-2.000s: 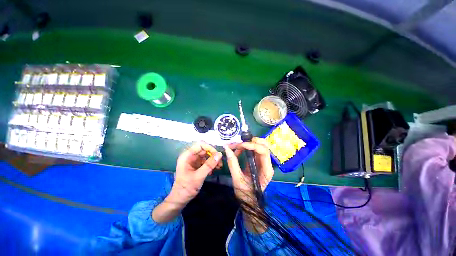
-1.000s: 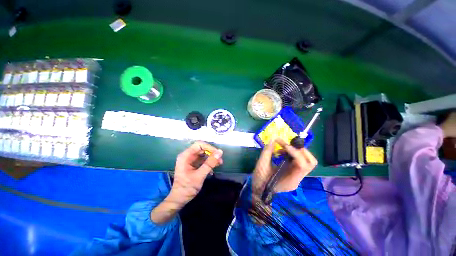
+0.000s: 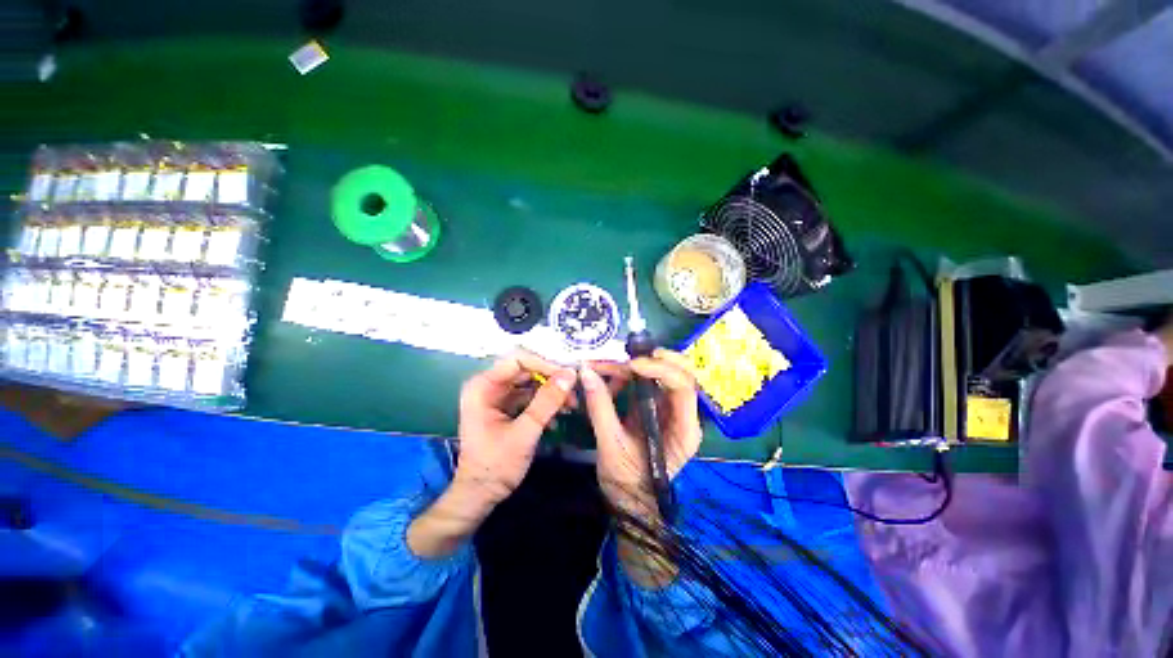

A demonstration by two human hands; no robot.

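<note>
My left hand [image 3: 504,418] is closed on a small part, of which a yellow bit [image 3: 539,378] shows between the fingers; the rest is hidden. My right hand [image 3: 650,418] holds the soldering iron [image 3: 648,405] with its pale tip pointing away from me. The right thumb and forefinger meet the left fingertips; whether they pinch a small piece cannot be told. The round white holder [image 3: 585,316] with a speckled centre lies just beyond the hands. A round black unit [image 3: 517,310] is left of it. A blue bin [image 3: 796,359] of yellow pieces is right of my right hand.
A white strip [image 3: 386,316] lies under the holder. The cell tray [image 3: 135,276] is at left, the green solder spool [image 3: 374,206] behind the strip. A round jar [image 3: 700,275], fan [image 3: 777,229] and soldering station [image 3: 897,366] stand right. A pink sleeve [image 3: 1093,424] is at far right.
My right hand has moved left from the blue bin back to my left hand, with the soldering iron still in it. My left hand still holds the small part.
</note>
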